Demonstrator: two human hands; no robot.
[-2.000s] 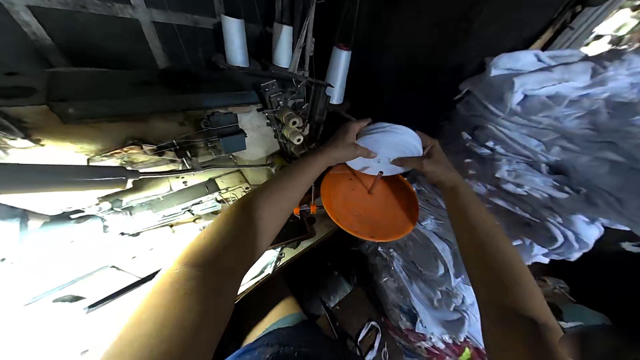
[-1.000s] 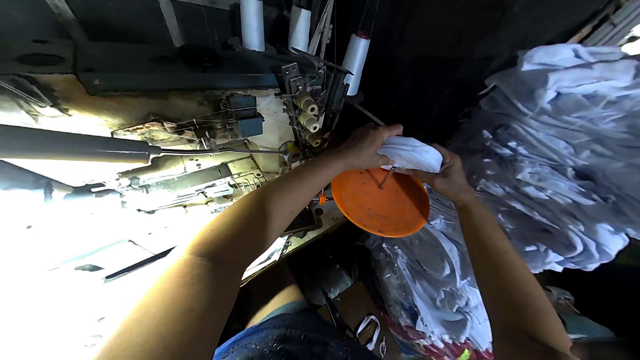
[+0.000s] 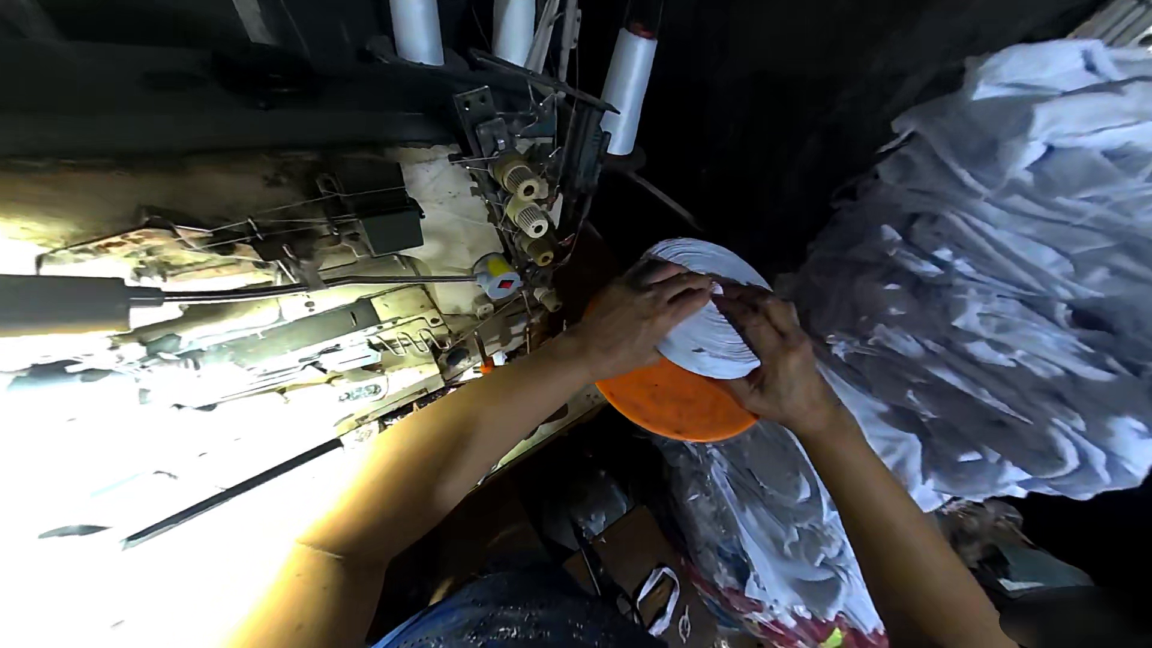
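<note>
A coiled roll of white fabric tape lies tilted over a round orange plate, and covers the plate's upper part. From the left, my left hand grips the roll, its fingers bent over the top face. My right hand holds the right edge, its fingertips near the middle of the coil and close to those of my left hand. Left of both hands stands a sewing machine with tension knobs at its right end.
White thread cones stand on a rack above the machine. A large heap of white cloth fills the right side. Below the plate is a clear plastic bag with white fabric. A bright light glares over the lower left.
The roll was held up on edge above the plate one second ago; now its flat face shows and it covers the plate's upper part. My hands have come closer together.
</note>
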